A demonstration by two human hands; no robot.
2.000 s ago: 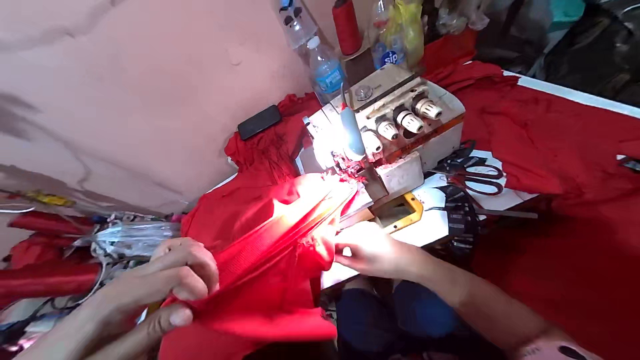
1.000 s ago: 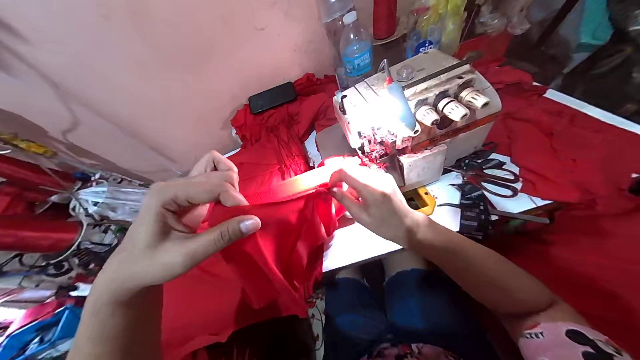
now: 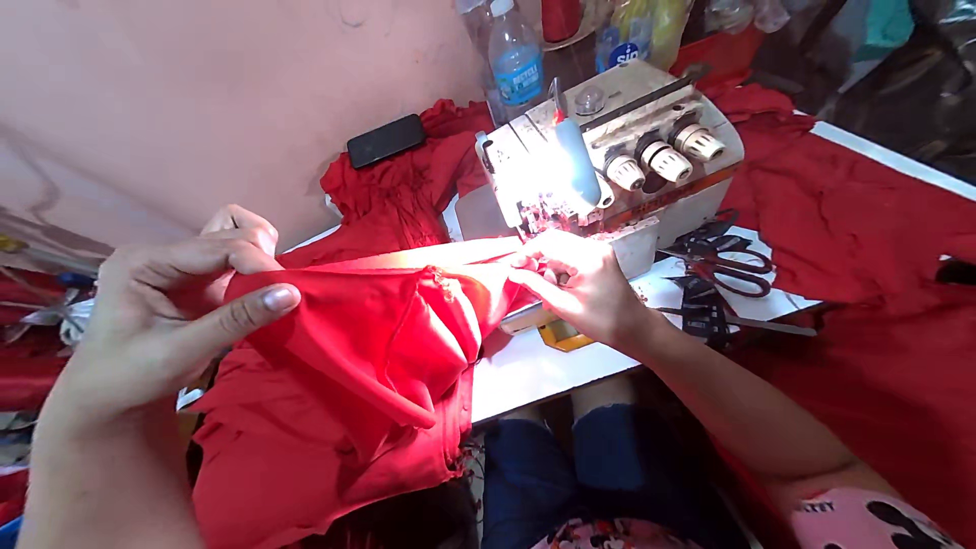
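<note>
Red fabric (image 3: 343,328) with a seam stretches between my two hands in front of the overlock sewing machine (image 3: 656,130). My left hand (image 3: 206,297) pinches the fabric's upper edge at the left, thumb in front. My right hand (image 3: 583,286) grips the other end close to the machine's needle area, which is partly hidden by glare from the lamp (image 3: 577,162). Most of the cloth hangs below the held edge, over the front of the white table (image 3: 526,377).
Scissors (image 3: 736,267) lie right of the machine, beside dark patterned pieces. A black phone (image 3: 386,141) rests on bunched red cloth by the wall. A plastic bottle (image 3: 517,65) and a red thread cone (image 3: 560,19) stand behind. More red cloth (image 3: 854,229) covers the right side.
My left hand, which had its fingers curled over the cloth two seconds ago, now pinches the edge with the thumb extended. The fabric between my hands has been spread and its held edge is straighter.
</note>
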